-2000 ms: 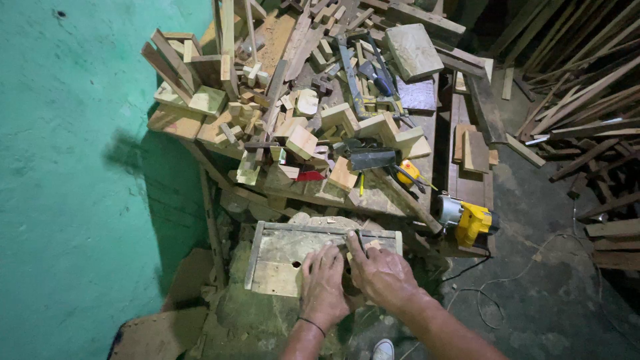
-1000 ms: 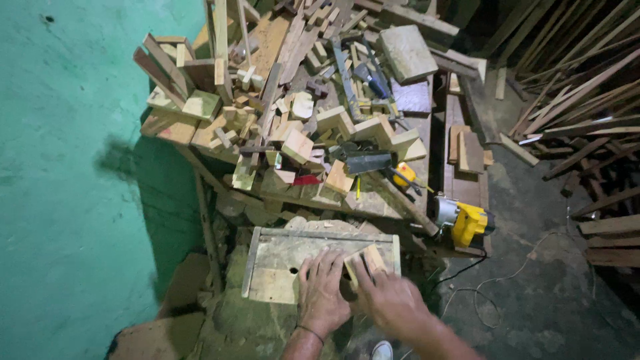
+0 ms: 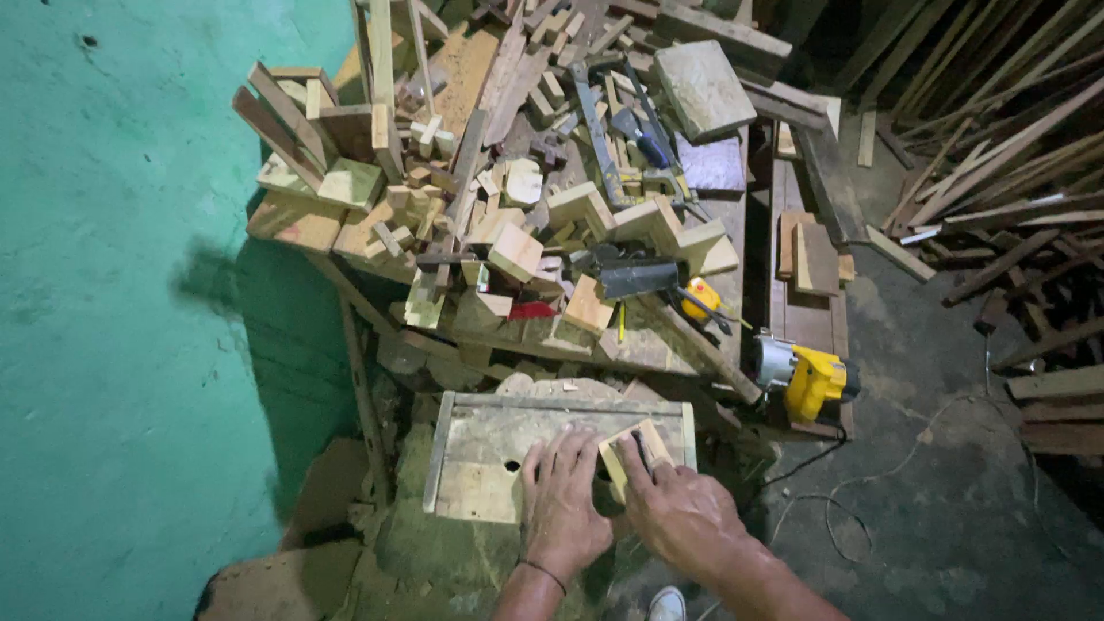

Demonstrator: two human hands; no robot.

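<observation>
A shallow wooden board with raised edge strips (image 3: 483,431) lies low in front of me, with a dark round hole left of my hands. My left hand (image 3: 565,492) rests palm down on it, fingers close together; whether anything is under them cannot be told. Beside it, my right hand (image 3: 677,509) holds a small pale wooden block (image 3: 616,466), tilted over the board's right part. A dark strip shows between its fingers on the block's upper face. Both palms are hidden from view.
Beyond the board stands a workbench (image 3: 638,349) heaped with wood offcuts, a hacksaw (image 3: 598,138) and a yellow tape measure (image 3: 700,297). A yellow power tool (image 3: 811,379) sits at its right corner. Green wall (image 3: 129,345) at left; stacked timber (image 3: 1018,190) at right; a cable crosses the floor.
The pale block shows more plainly at my right hand than two seconds ago, and its tilt has altered since one second ago. My left hand has stayed on the board.
</observation>
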